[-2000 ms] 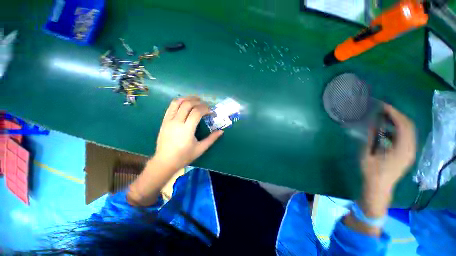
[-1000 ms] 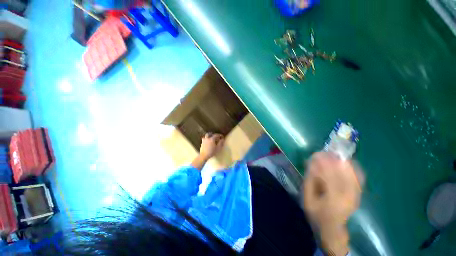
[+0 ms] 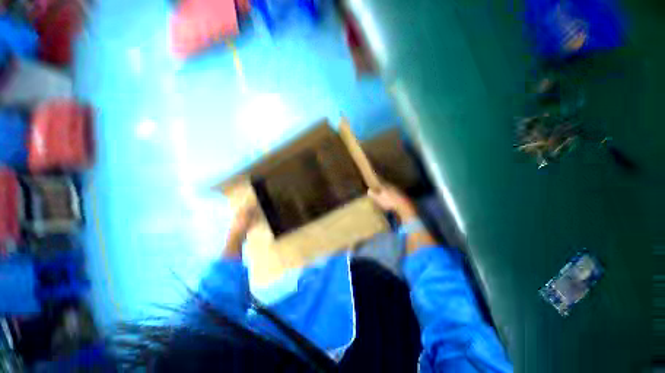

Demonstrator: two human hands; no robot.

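An open brown cardboard carton (image 3: 321, 244) is beside the bench edge, in front of my body, with a dark inside. My left hand (image 3: 245, 217) is at the carton's left side, blurred, its fingers partly hidden against the cardboard. My right hand (image 3: 391, 202) grips the carton's right side near a raised flap. A blue-and-silver circuit board (image 3: 572, 281) lies alone on the dark-green mat.
The green bench (image 3: 467, 109) fills the right side. On it are a blurred pile of small parts (image 3: 547, 135), a short black piece (image 3: 620, 156) and a blue bin (image 3: 576, 29). Red crates (image 3: 61, 135) stand on the blue floor at left.
The view has swung left towards the floor. My right hand has left the circuit board and moved to the carton. My left hand has moved from the carton's inside to its left side.
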